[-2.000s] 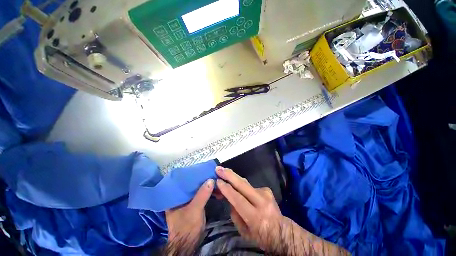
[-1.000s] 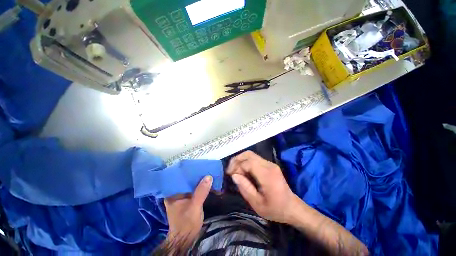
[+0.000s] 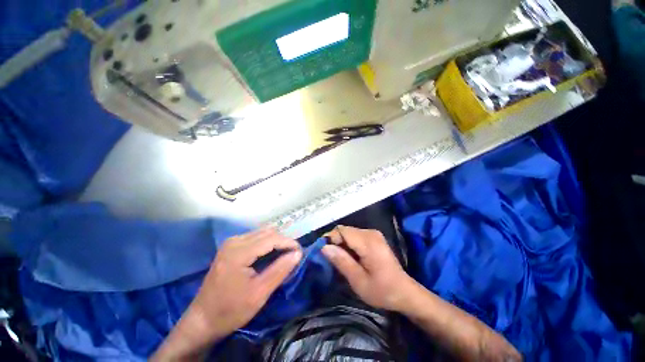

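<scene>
My left hand (image 3: 244, 276) pinches the edge of the blue cloth between thumb and fingers, at the table's front edge above my lap. My right hand (image 3: 364, 261) is just to its right, thumb and fingers closed on the end of the same blue cloth (image 3: 310, 260). Only a narrow folded bit of cloth shows between the hands. A broad paler blue piece (image 3: 134, 251) lies to the left, over darker shiny blue cloth.
The sewing machine head (image 3: 170, 78) with a green panel (image 3: 297, 63) stands behind. Black snips (image 3: 353, 131) and a thin brownish tool (image 3: 276, 173) lie on the white table, behind a measuring scale (image 3: 368, 179). A yellow scrap box (image 3: 463, 95) is at right; crumpled blue cloth (image 3: 502, 240) lies below it.
My left hand has moved over the top of the cloth and covers much of it. The cloth end has turned edge-on. My right hand, apart a second ago, is at the cloth end again.
</scene>
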